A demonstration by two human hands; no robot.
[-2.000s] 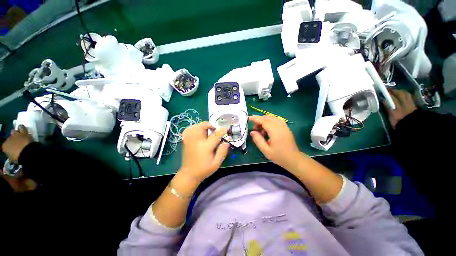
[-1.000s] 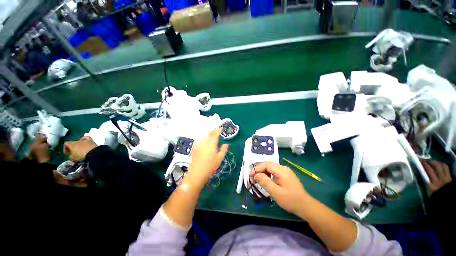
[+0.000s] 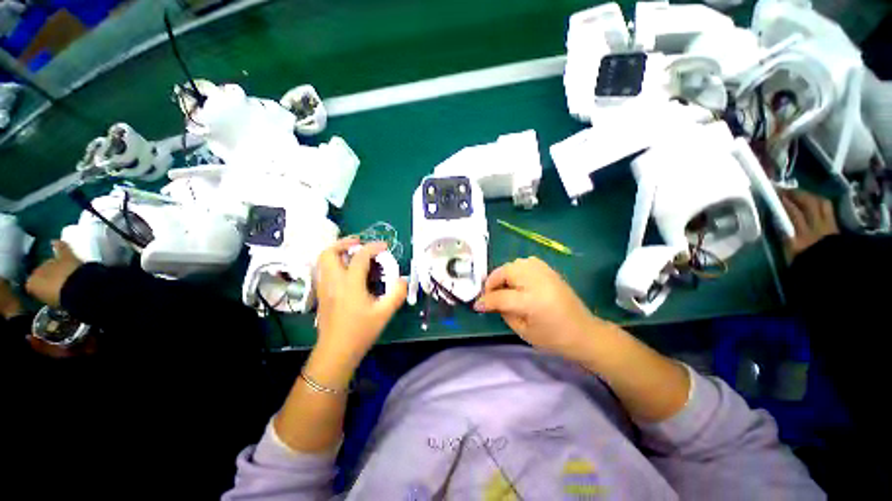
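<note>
A white camera body [image 3: 448,227] lies in front of me, its black lens panel [image 3: 448,197] facing up and its round opening toward me. Dark wires [image 3: 445,291] come out of the opening. My left hand [image 3: 354,294] holds a small white round shell [image 3: 389,266] just left of the body; its inside is mostly hidden by my fingers. My right hand [image 3: 513,296] pinches at the wire ends by the lower right edge of the opening. Yellow tweezers [image 3: 534,237] lie to the right of the body.
White camera units cluster at left [image 3: 235,196] and right [image 3: 685,176]. A thin pale cord tangle [image 3: 379,235] lies behind my left hand. Another person's hand [image 3: 808,220] is at the far right, and others' hands [image 3: 54,277] are at the far left. A pale strip [image 3: 450,86] crosses the green bench.
My left hand reached left to the round shell beside the neighbouring unit and has brought it back beside the body. My right hand moved from inside the opening to its lower right edge. The view tilted down again.
</note>
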